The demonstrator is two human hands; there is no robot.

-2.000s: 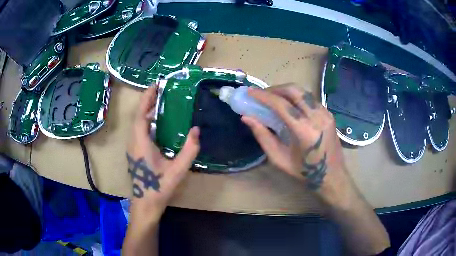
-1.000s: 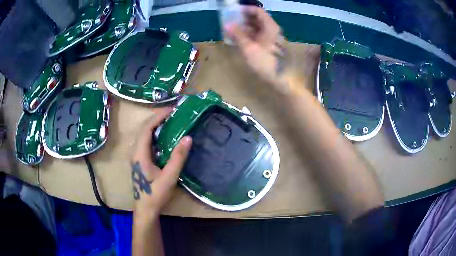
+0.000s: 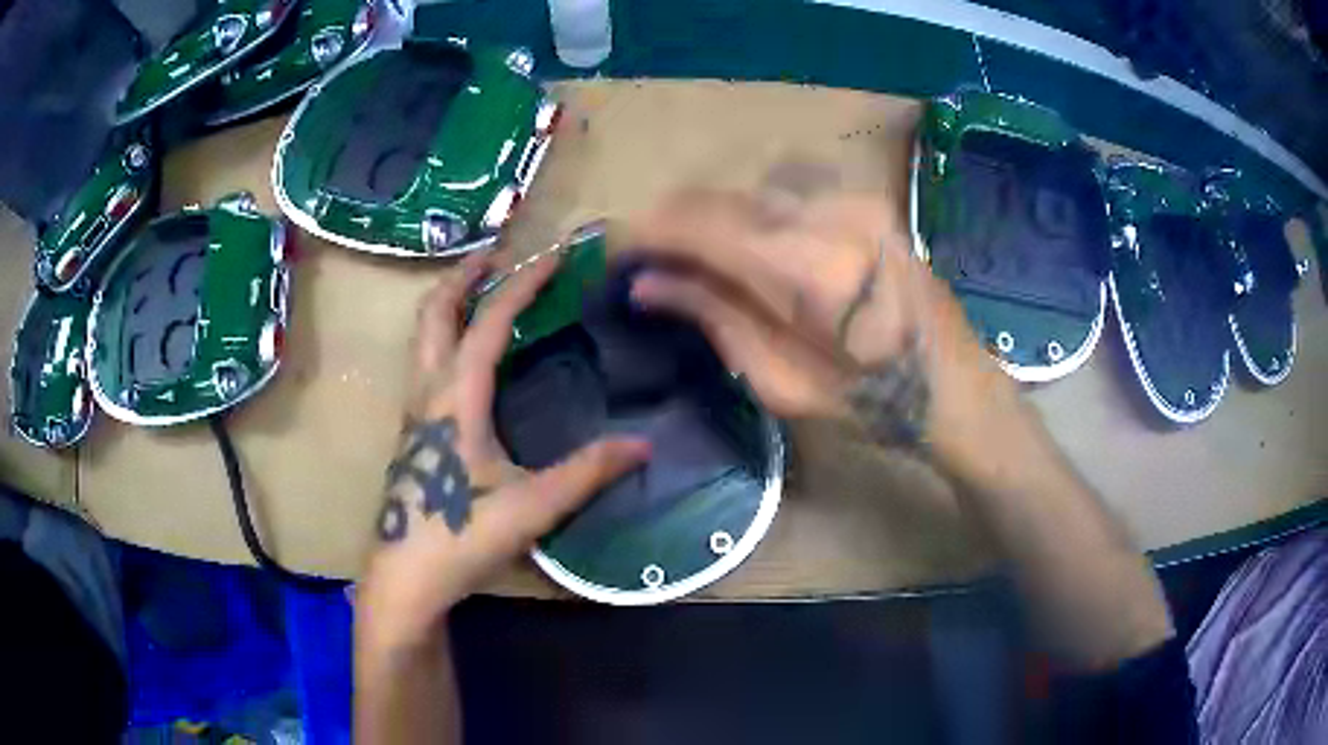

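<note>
A glossy green car body (image 3: 641,524) with a white rim lies on the cardboard in front of me, two silver studs at its near end. My left hand (image 3: 488,437) grips its left side, thumb over the dark recess. My right hand (image 3: 787,291), blurred, is over the body's far right part, fingers closed around what looks like a small black insert (image 3: 629,277), mostly hidden by the fingers. The translucent white glue bottle (image 3: 581,32) stands on the green surface behind the cardboard, its top cut off by the frame.
Several green bodies lie at the left, one nearest at the back left (image 3: 495,138), some overlapping. Waiting bodies (image 3: 1020,233) stand at the right. A black cable (image 3: 240,495) crosses the left cardboard edge. Blue plastic (image 3: 204,626) shows below left.
My right hand has let go of the glue bottle and come back from the far edge to the body. The body was turned, its studded end now towards me.
</note>
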